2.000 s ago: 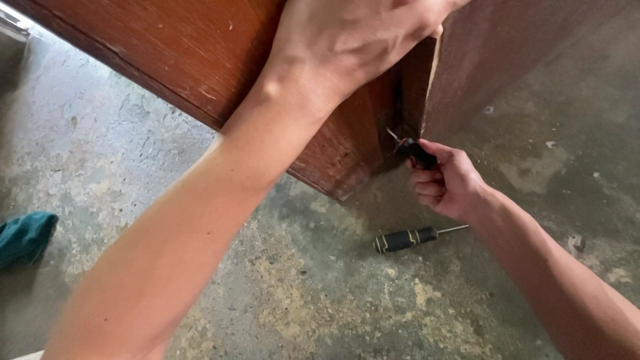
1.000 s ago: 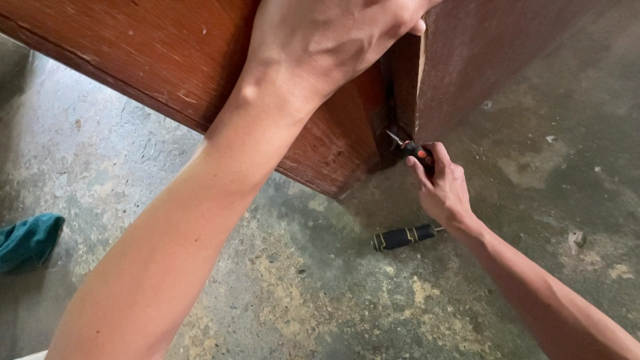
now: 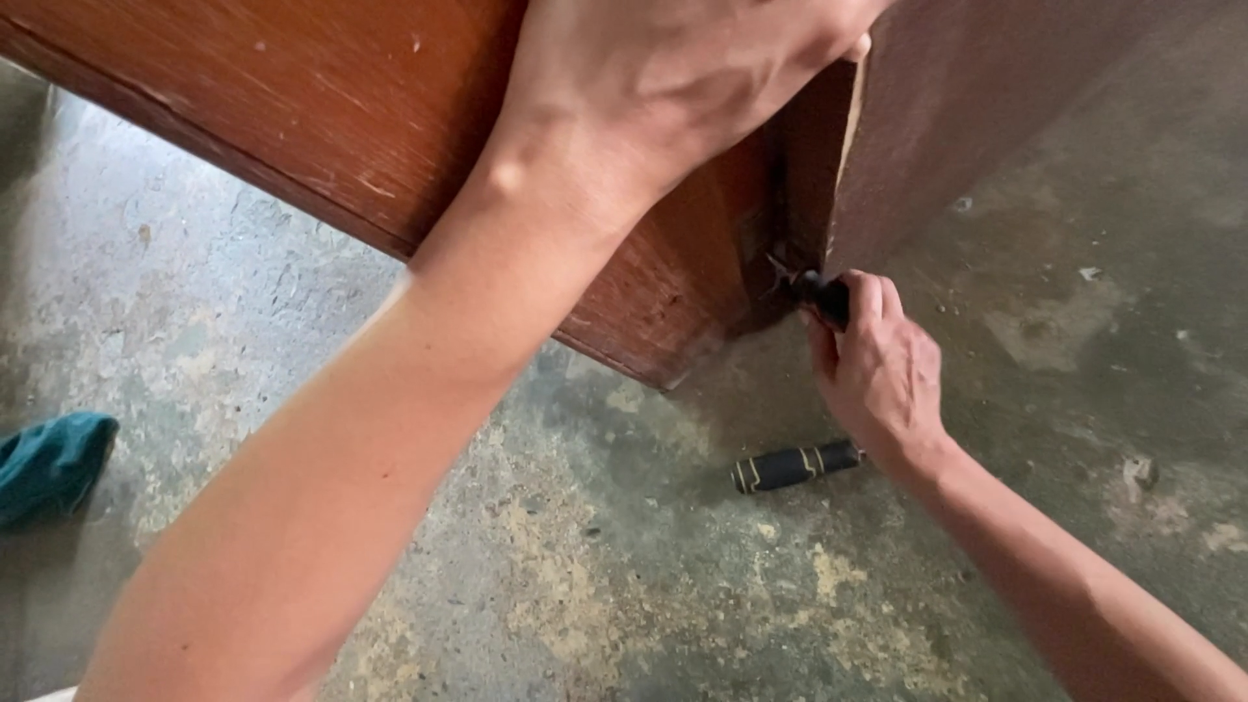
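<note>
At the top, my left hand (image 3: 673,78) reaches over the lower part of a reddish-brown wooden door (image 3: 292,107); its fingers lie mostly out of frame near the edge of a dark brown panel (image 3: 936,127). My right hand (image 3: 882,361) grips a short black-handled tool (image 3: 824,295), which looks like a small screwdriver. The tool's thin metal tip points into the dark gap between the door and the panel, close to the floor. Whether the tip touches anything is hard to tell. Below, a screwdriver with a black handle (image 3: 795,468) lies on the floor, its shaft mostly hidden behind my right wrist.
Worn, mottled concrete floor (image 3: 585,585) spreads beneath the door. A teal cloth-like item (image 3: 58,468) rests at the left edge. The door's bottom corner (image 3: 663,380) juts over the floor between my two arms.
My right hand has stayed on the small tool near the gap, shifting slightly and changing its finger position around the handle. The left hand keeps its place on the wood.
</note>
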